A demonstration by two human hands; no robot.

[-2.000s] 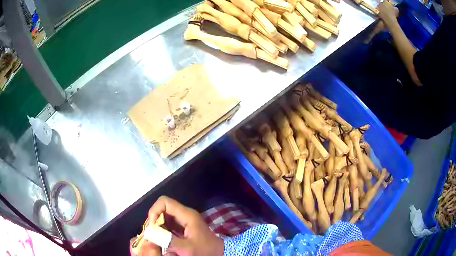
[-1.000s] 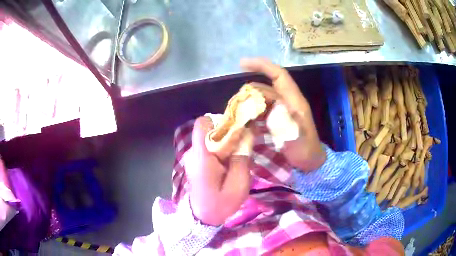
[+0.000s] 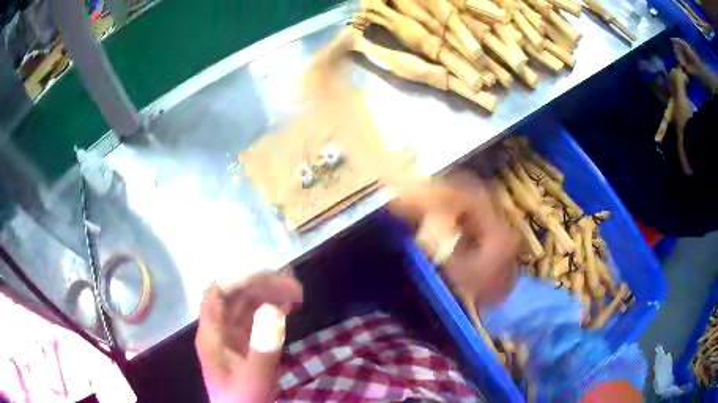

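My left hand (image 3: 244,334) is at the lower left, below the bench edge. Its fingers are curled but apart, with white wrap on one digit, and no part shows in it. My right hand (image 3: 464,232) is strongly blurred above the near left side of the blue tote (image 3: 634,236); a white wrap shows on it. Whether it holds something cannot be told. A faint tan smear lies over the cardboard pad (image 3: 315,197) and reaches the leg part pile (image 3: 464,39); its nature is unclear. Tan leg parts (image 3: 551,228) lie in the tote.
Two small white cups (image 3: 318,164) sit on the cardboard. A tape roll (image 3: 126,287) lies on the metal bench (image 3: 189,220) at left, near a dark cable. A glaring area is at lower left. Another person's hand (image 3: 689,59) is at upper right beside a tan part.
The view has swung back towards the pile and tote. My hands have moved apart, the right one out over the tote. The tan piece between them one second ago no longer shows clearly.
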